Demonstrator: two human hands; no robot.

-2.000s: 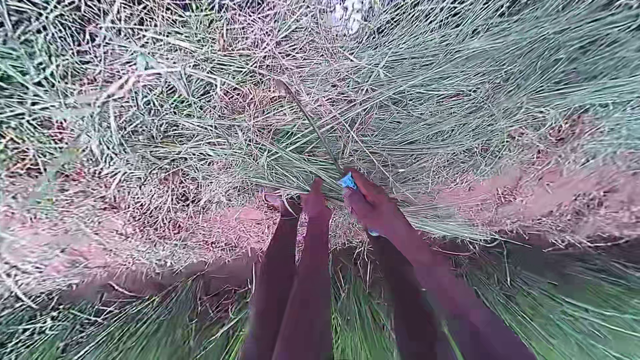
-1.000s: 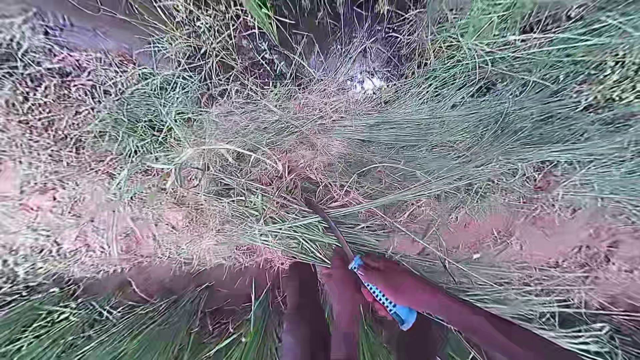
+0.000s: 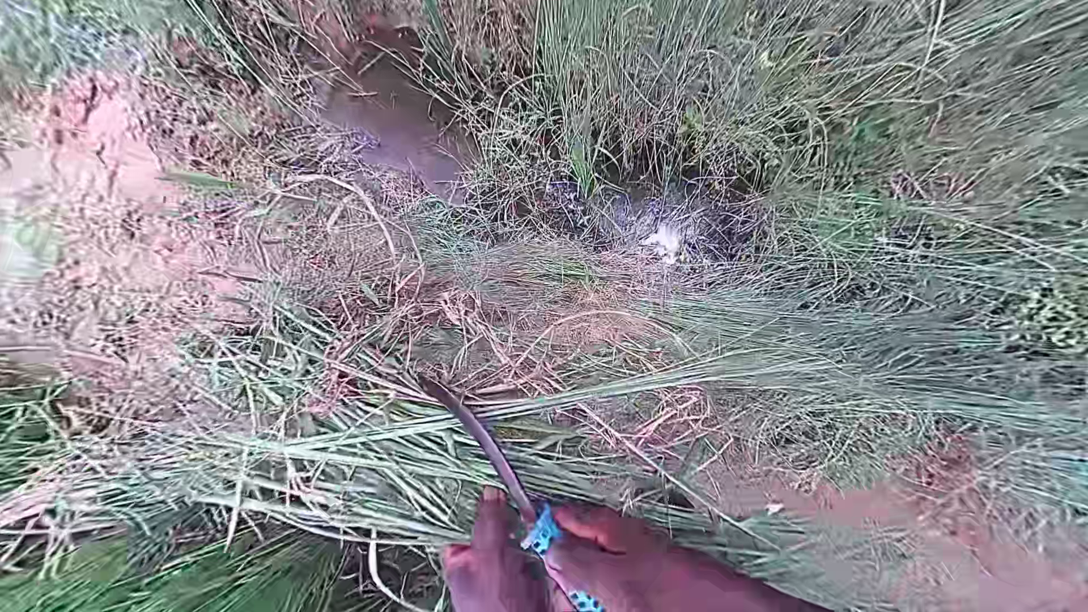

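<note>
My right hand [image 3: 620, 552] is closed around the blue, dark-spotted handle [image 3: 542, 534] of a sickle. The slim curved blade [image 3: 484, 442] slants up and left over a bundle of long cut grass [image 3: 357, 476]. Close beside it on the left, my left hand [image 3: 493, 561] rests against the lower side of the grass stems, one finger pointing up over them. Its other fingers are partly hidden, so how firmly it holds the stems cannot be told. The blade's tip lies among dry stalks.
Muddy water [image 3: 399, 127] shows at the upper left of centre, beside tall standing grass [image 3: 629, 76]. Bare reddish soil [image 3: 102, 153] lies at the left and lower right. Flattened grass [image 3: 892, 365] spreads across the right. A bright white patch [image 3: 667, 242] shows near the wet ground.
The view has shifted, bringing water and tall grass into sight. My hands have stayed close together, with the sickle held in my right hand throughout.
</note>
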